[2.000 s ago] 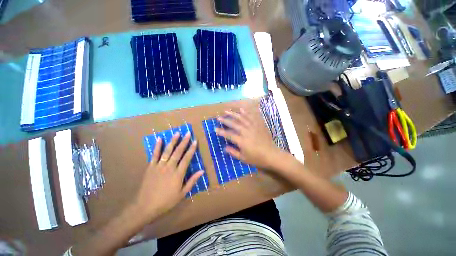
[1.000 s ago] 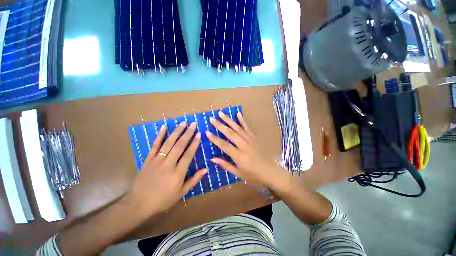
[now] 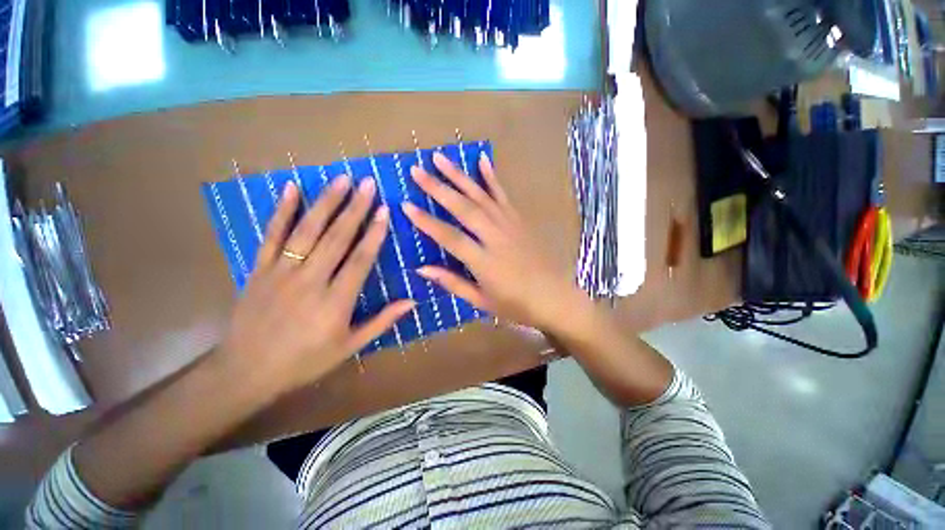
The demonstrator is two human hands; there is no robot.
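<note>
Two bright blue solar cells (image 3: 389,243) lie flat on the brown bench, edge to edge, with fine silver ribbon ends sticking out at top and bottom. Whether they touch or overlap is hidden under the hands. My left hand (image 3: 311,274) is bare, with a ring, and lies flat with fingers spread on the left cell. My right hand (image 3: 482,243) is bare and lies flat with fingers spread on the right cell. Neither hand grips anything.
Ribbon piles lie at left (image 3: 62,264) and right (image 3: 596,197), beside white strips (image 3: 629,186). Dark cell stacks (image 3: 264,16) sit on the green-blue mat (image 3: 363,67). At right are a grey vented machine (image 3: 715,52), a black holder with yellow pad (image 3: 728,226), red-yellow handles (image 3: 870,252) and cable.
The two cells, apart at first, have come together under my hands. My hands moved closer together and stay flat on them. The camera view has shifted nearer to the bench front.
</note>
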